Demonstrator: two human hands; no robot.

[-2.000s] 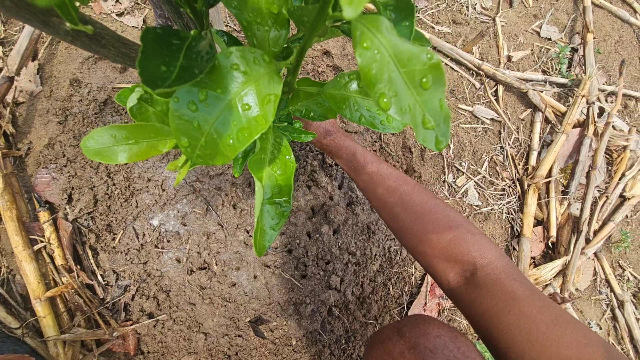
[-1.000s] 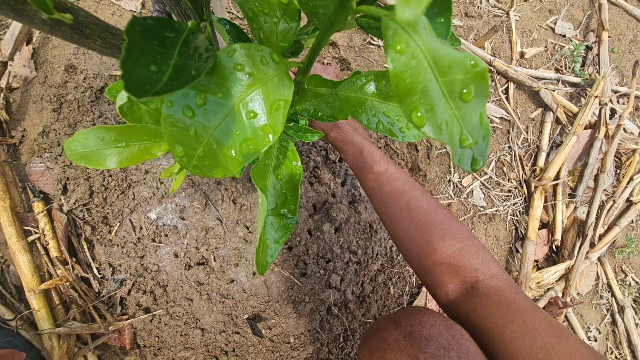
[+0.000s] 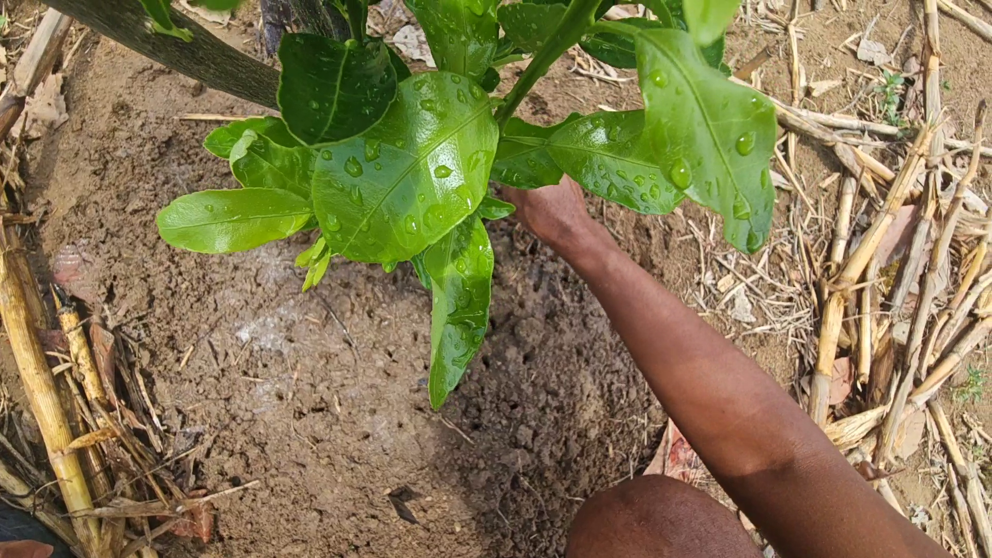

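My right arm reaches in from the lower right, and the back of my right hand (image 3: 552, 208) shows just under the wet leaves, near the damp soil (image 3: 372, 442). Leaves hide its fingers, so what they touch or hold cannot be seen. Broad green leaves (image 3: 407, 170) with water drops hang over the soil from a green stem (image 3: 549, 58). A thick brown branch (image 3: 186, 58) crosses the upper left. My left hand is not in view.
Dry stalks (image 3: 841, 302) lie piled along the right side, and more dry stalks (image 3: 46, 387) lie at the left. My bent knee (image 3: 659, 519) is at the bottom. A small dark dead leaf (image 3: 403, 504) rests on the soil.
My right hand stays low beside the plant, with slightly more of its back visible below the leaves than two seconds ago.
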